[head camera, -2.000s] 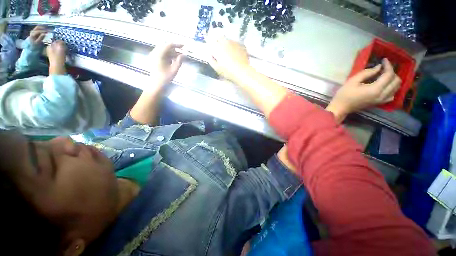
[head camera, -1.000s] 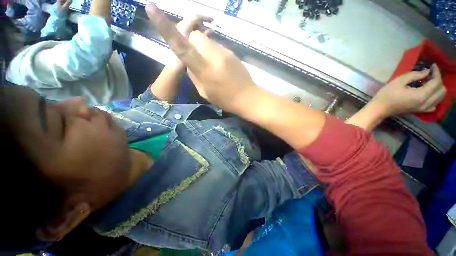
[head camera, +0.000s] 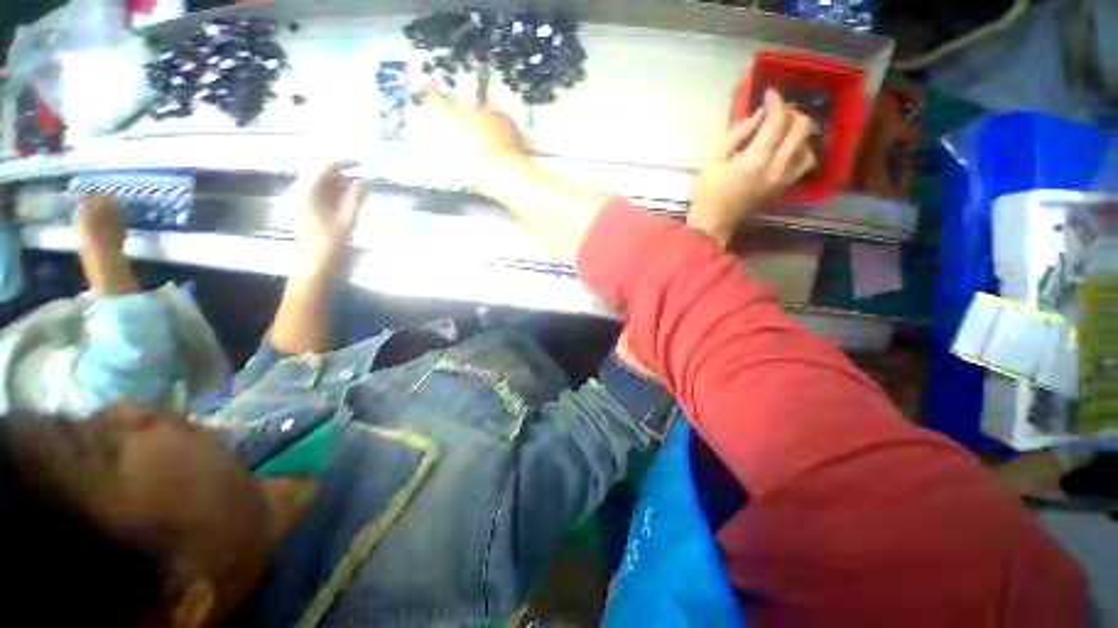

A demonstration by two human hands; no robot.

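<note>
My left hand, in a red sleeve, reaches up and left over the white bench. Its fingers are apart beside a black component pile and a small blue-white board panel. Nothing shows in the fingers; glare washes out the area. My right hand is not in view.
A seated neighbour in denim has one hand over the metal rail and the other at the red parts bin, their arm passing under mine. Another pile lies left. A blue tray with papers stands right.
The view has swung and tilted. My left hand, stretched out over the rail with a finger pointing left a second ago, is back over the bench by the pile.
</note>
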